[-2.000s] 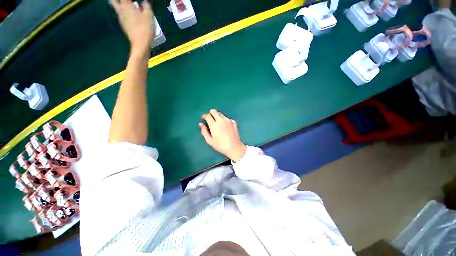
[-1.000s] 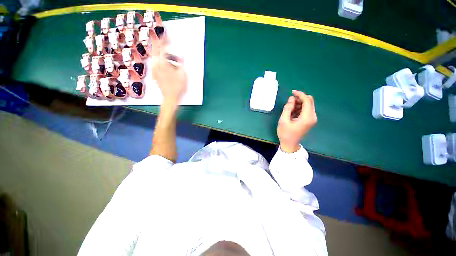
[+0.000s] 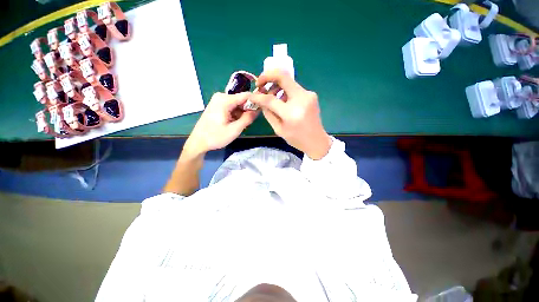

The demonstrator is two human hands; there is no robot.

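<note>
A smartwatch (image 3: 239, 84) with a dark screen and pink case is held between my two hands above the front of the bench. My left hand (image 3: 221, 121) grips it from the left, near its strap and small white tag. My right hand (image 3: 298, 112) pinches at the strap end with its fingertips; the exact grip is partly hidden by the fingers. A white watch stand (image 3: 279, 61) stands on the bench just beyond my right hand, its lower part hidden by the fingers.
Rows of pink watches (image 3: 88, 69) with white tags lie on a white board (image 3: 159, 56) at left. Empty white stands (image 3: 422, 58) and pink-looped stands (image 3: 508, 50) cluster at right. Yellow tape (image 3: 44, 20) edges the bench. A red stool (image 3: 440, 189) is below.
My left hand has come from the watch rows to the middle with a watch. My right hand has moved left to meet it. The camera view has also shifted.
</note>
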